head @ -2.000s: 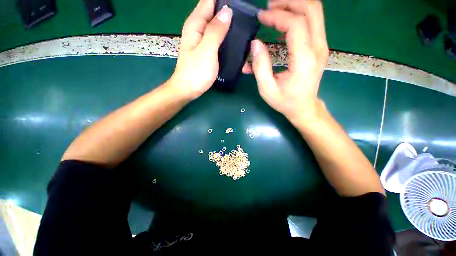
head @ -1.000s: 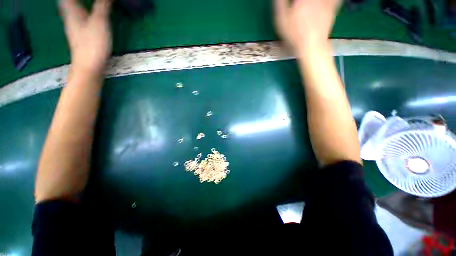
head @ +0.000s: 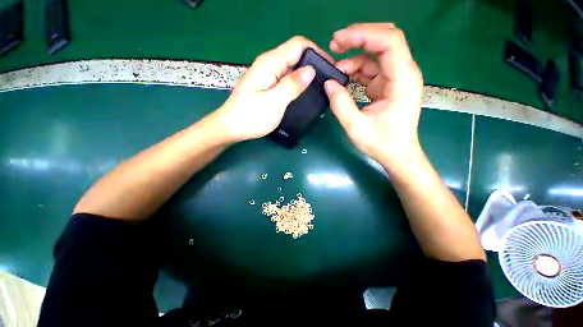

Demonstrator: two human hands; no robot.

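My left hand (head: 268, 96) holds a black flat unit (head: 305, 106) with rounded edges, tilted over the edge rail, its small white marks at the lower end. My right hand (head: 381, 96) touches the unit's upper right corner with thumb and fingertips; its other fingers are curled. Whether a small ring is between the fingers cannot be seen. A loose pile of tiny pale-gold rings (head: 294, 217) lies on the glossy green bench below the hands, with single rings scattered around it.
The speckled whitish edge rail (head: 160, 71) crosses behind the hands. Beyond it, the green belt (head: 192, 32) carries black units at left (head: 56, 25) and several at right (head: 524, 59). A white fan (head: 543, 263) stands at the right of the bench (head: 96, 134).
One second ago both hands were empty-looking, blurred and spread apart over the belt. Now they are together at the rail with a black unit. The view has also shifted.
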